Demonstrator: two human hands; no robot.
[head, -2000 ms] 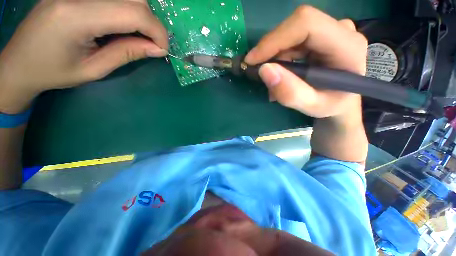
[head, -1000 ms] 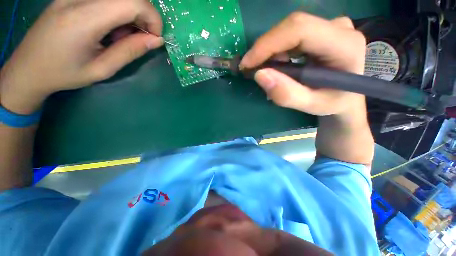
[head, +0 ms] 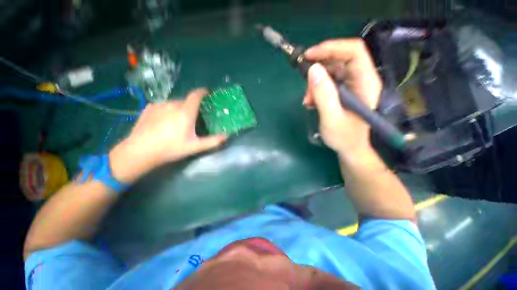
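Note:
The bright green printed circuit board (head: 229,110) lies on the dark green bench mat (head: 244,164), blurred. My left hand (head: 164,130) is at its left side, with thumb and forefinger around its left edge. My right hand (head: 346,93) holds the soldering iron (head: 363,110) by its black handle. The iron's tip points up and left, above the board's upper right and apart from it. No solder wire can be made out. The light blue wrist strap (head: 101,171) is on my left wrist.
A clear bag of small parts (head: 153,73) lies beyond my left hand. A yellow round roll (head: 44,175) is at the far left. A blue cord (head: 113,96) and a thin lead with a yellow clip (head: 47,87) run there. A black tray (head: 448,150) is at the right.
The view has shifted and shows more bench. The iron has lifted off the board and points up-left. My left hand has gone from pinching the wire to spreading around the board's edge.

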